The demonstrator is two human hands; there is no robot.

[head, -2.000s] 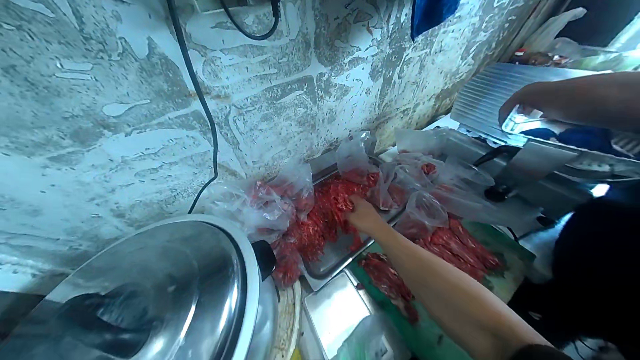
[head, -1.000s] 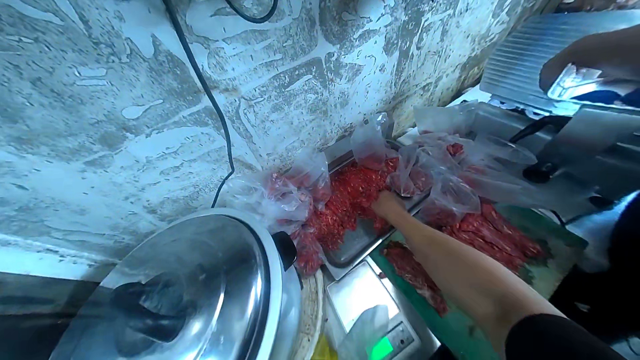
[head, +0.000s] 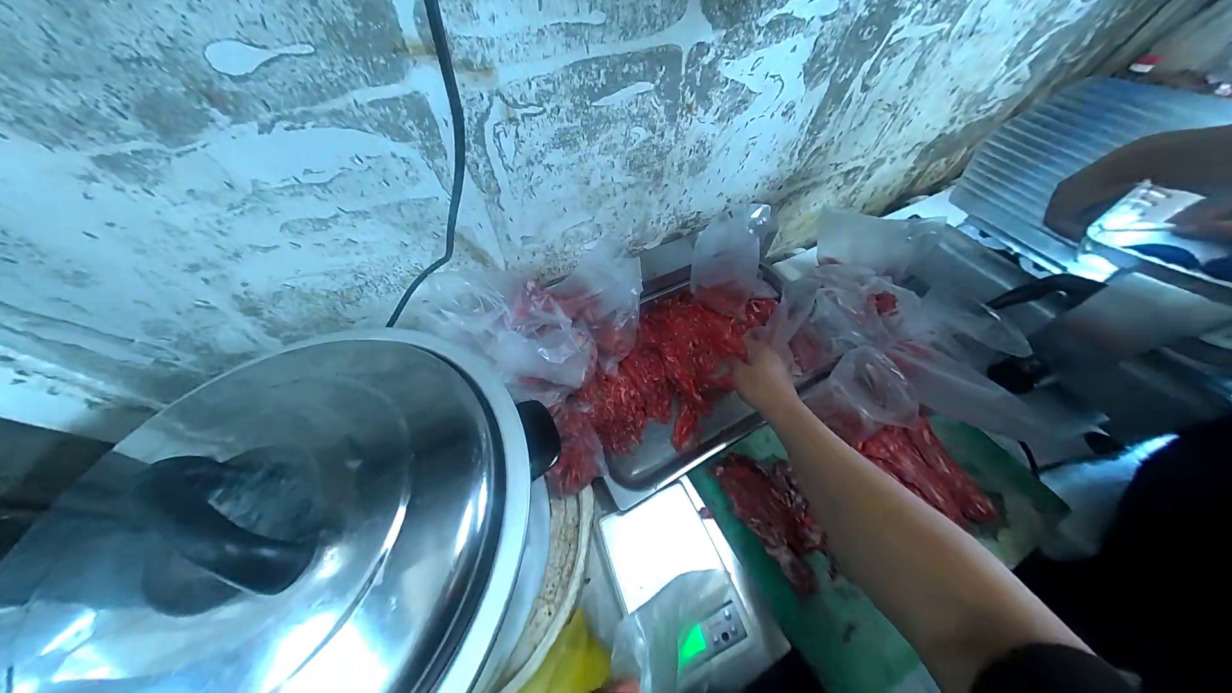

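Note:
My right hand [head: 765,375] reaches into a metal tray [head: 717,445] from the lower right, at the right edge of the sliced red meat [head: 664,361]. Its fingertips are hidden among meat and plastic, so its grip is unclear. A sliver of my left hand [head: 621,686] shows at the bottom edge, beside a clear plastic bag [head: 664,621] that hangs over part of a digital scale [head: 664,544]. Whether it grips the bag cannot be seen. Clear bags of meat [head: 539,337] lean on the tray's left end, and another bag [head: 727,260] stands at its back.
A large lidded metal pot [head: 318,520] fills the lower left. Beneath my right forearm, more meat [head: 924,467] lies on a green cutting board [head: 847,626]. Several plastic bags [head: 866,318] crowd the right side. A co-worker's hand [head: 1107,188] is near ridged metal [head: 1049,144]. Behind is a stained wall [head: 616,125].
My right hand stays at the meat in the tray throughout. The scale's lit green display, not visible two seconds ago, shows in the later frames. The view has shifted.

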